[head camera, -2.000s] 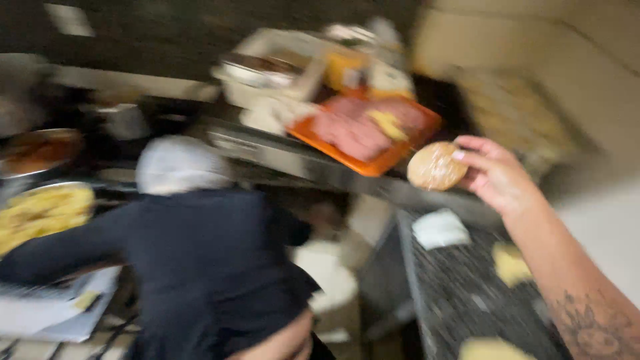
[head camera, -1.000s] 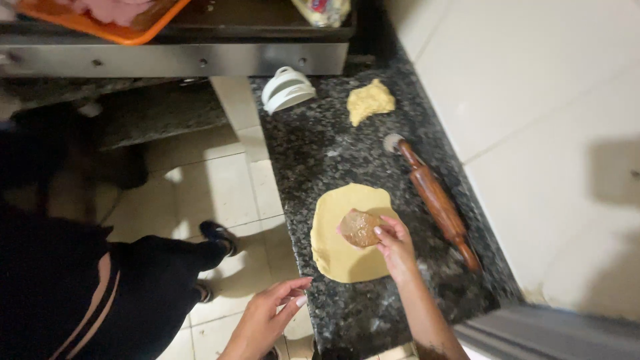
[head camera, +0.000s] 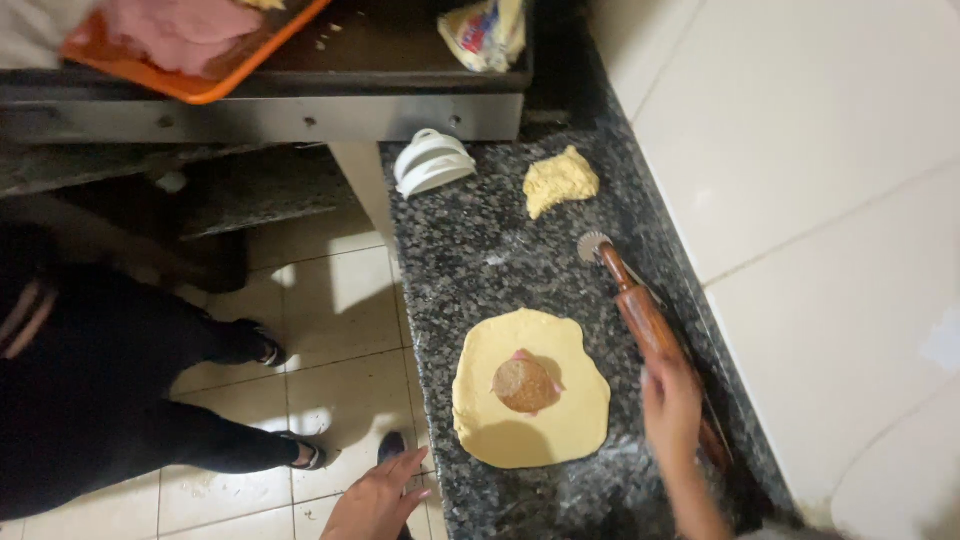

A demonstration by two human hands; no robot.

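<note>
A rolled-out sheet of yellow dough (head camera: 480,420) lies on the speckled granite counter (head camera: 495,240). On its middle rests a round brown patty (head camera: 525,384) with bits of pink ham showing around its edge. My right hand (head camera: 673,409) is over the wooden rolling pin (head camera: 651,322) to the right of the dough; whether its fingers grip the pin is unclear. A fluted pastry wheel (head camera: 594,246) lies by the pin's upper handle. My left hand (head camera: 379,495) is at the counter's left edge, empty, fingers apart.
A white plastic dough press (head camera: 435,166) and a rough lump of dough (head camera: 561,181) sit farther up the counter. Beyond are an orange tray (head camera: 202,96) of sliced ham and a crumpled package (head camera: 486,37). A person in dark clothes (head camera: 97,390) stands at left. A tiled wall (head camera: 810,225) borders the right.
The patty has been let go and now lies on the dough. My right hand has moved right, from the patty to the rolling pin. The view swung down to the counter after the first frame.
</note>
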